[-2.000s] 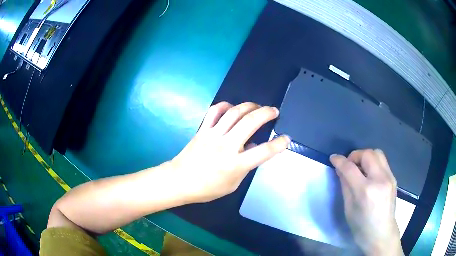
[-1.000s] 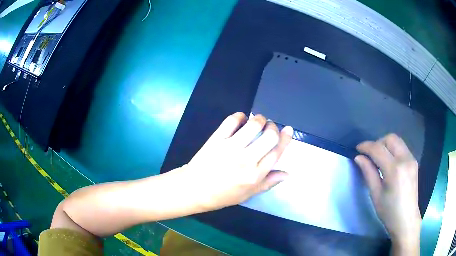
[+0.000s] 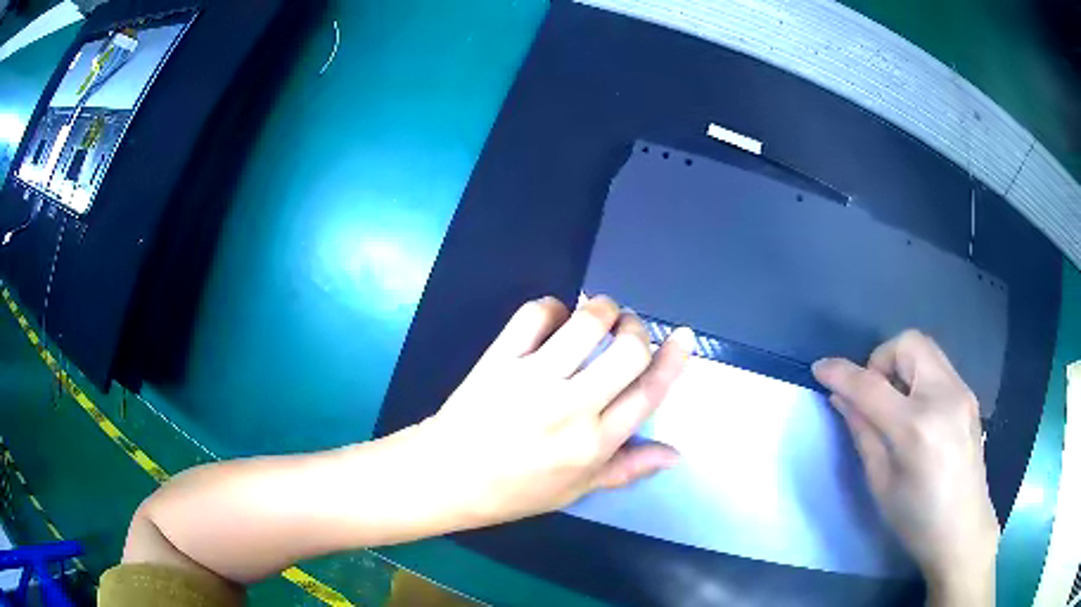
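The cover panel assembly [image 3: 771, 249] lies flat, dark-grey half away from me, silver half near. A narrow black adhesive strip [image 3: 711, 346] with diagonal stripes lies along the seam between the halves. My left hand [image 3: 533, 415] rests over the seam's left part, fingertips on it and the strip, fingers slightly spread. My right hand [image 3: 919, 439] has bent fingers, with a fingertip touching the seam further right. Whether it pinches the strip is hidden. A short black display cable [image 3: 806, 178] with a white end lies beyond the grey edge.
The panel lies on a black foam pad [image 3: 498, 237] on a green bench mat [image 3: 344, 213]. A long pale rail [image 3: 877, 83] curves along the far side. A neighbouring open unit [image 3: 101, 113] lies on another black pad at upper left.
My right fingertips have moved slightly left and down onto the seam from their place one second ago. My left hand stays over the left part of the seam. The view has shifted slightly.
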